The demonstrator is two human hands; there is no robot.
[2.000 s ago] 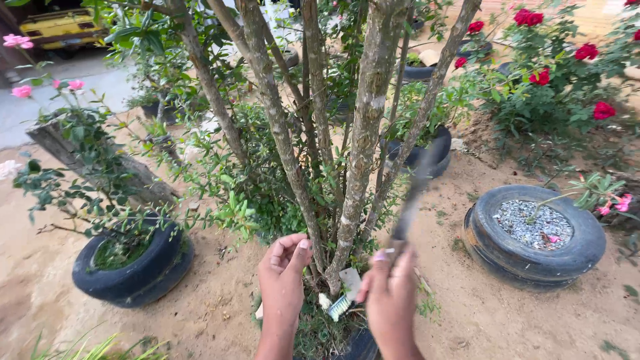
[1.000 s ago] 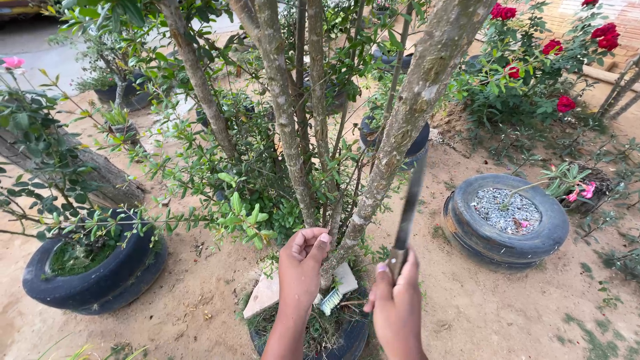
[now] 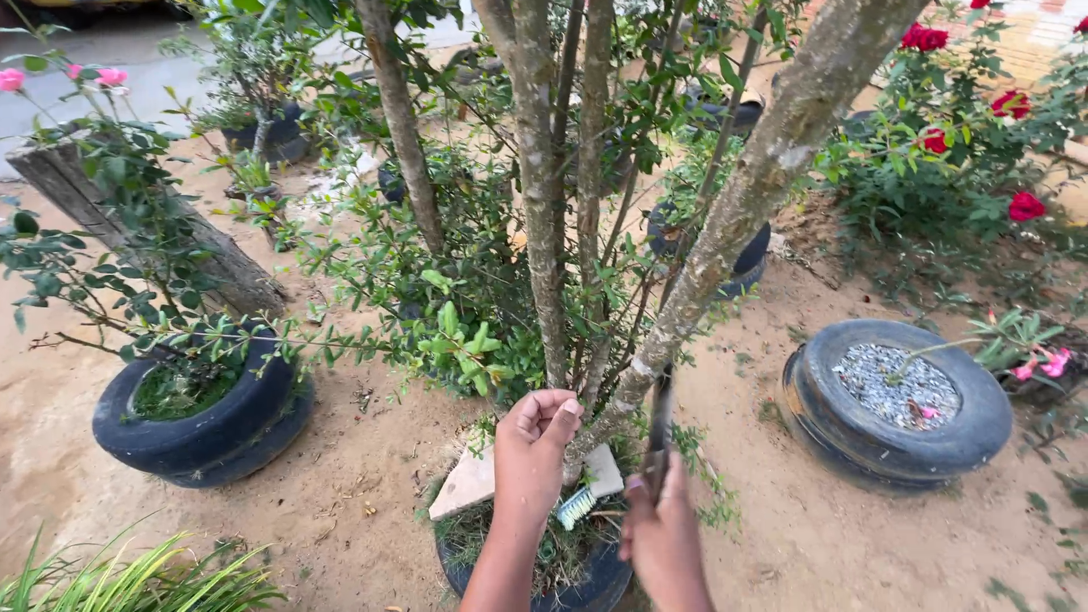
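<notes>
My right hand (image 3: 665, 535) is closed around the handle of a knife (image 3: 661, 416), whose blurred blade points up beside the thick leaning stem of a multi-stemmed tree (image 3: 680, 314). My left hand (image 3: 535, 442) is left of that stem's base, thumb against curled fingers; whether something small is between them I cannot tell. Behind and between my hands lie a brush (image 3: 576, 508) with pale bristles and flat stone or tile pieces (image 3: 466, 484), on a tire planter (image 3: 595, 582) around the tree's foot.
A tire planter with a rose bush (image 3: 204, 442) stands at left, near a slanting wooden post (image 3: 217, 255). At right is a tire planter filled with gravel (image 3: 901, 404). Red roses (image 3: 1025, 206) grow behind it. Long grass leaves (image 3: 144, 574) fill the lower left corner. Sandy ground lies between them.
The knife was held up clear of the stem one second ago; now its blade is lower and against or close to the thick stem. My left hand stays near the stem's base.
</notes>
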